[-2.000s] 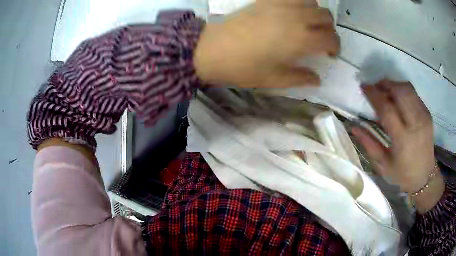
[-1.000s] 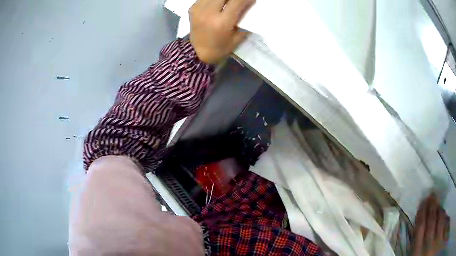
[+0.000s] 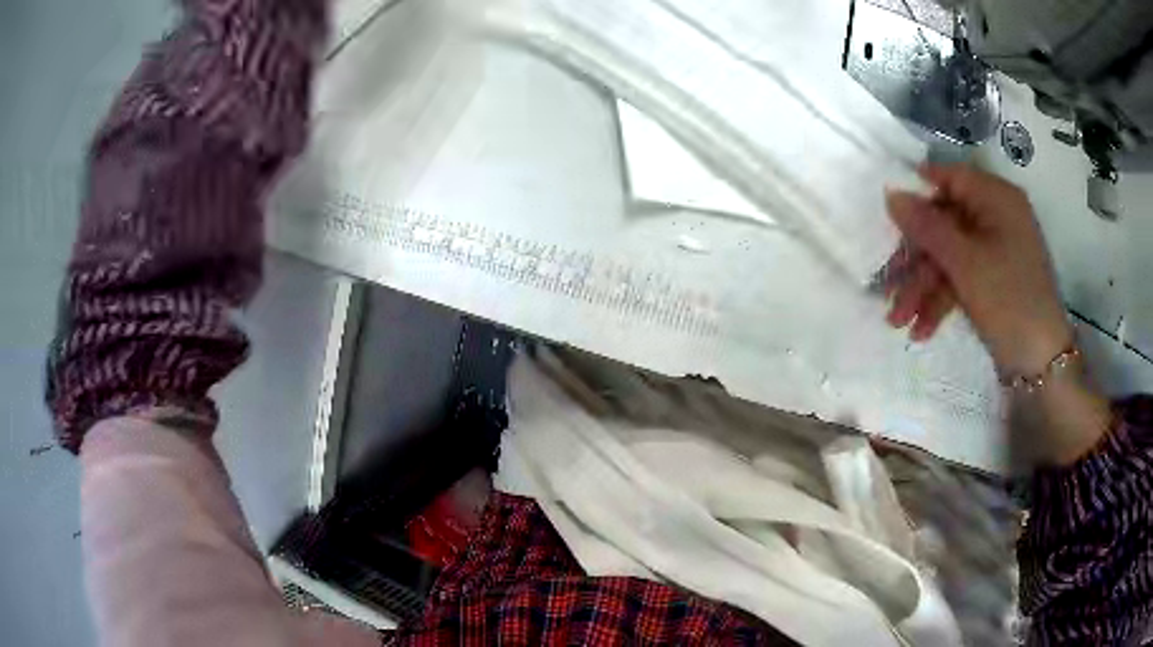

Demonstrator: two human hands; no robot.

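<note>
A long white fabric piece [image 3: 759, 120] stretches from the top edge down to the right, over the white table. My right hand [image 3: 980, 253] grips its right end between thumb and fingers, left of the metal plate. My left arm reaches up past the top left edge; the left hand is cut off by the frame. Another small white piece [image 3: 683, 164] lies flat on the table, partly under the long one. A cream-white heap of strips [image 3: 708, 506] hangs over the lap below the table edge.
The shiny needle plate [image 3: 917, 70] and grey machine head [image 3: 1087, 38] are at the upper right. A printed ruler [image 3: 518, 259] runs along the table's front edge. An open dark drawer [image 3: 405, 392] with a red thing is below left.
The view has shifted, bringing in the ruler and machine. My left hand has left the picture at the top. My right hand has come up from the lower right and now grips the fabric's end.
</note>
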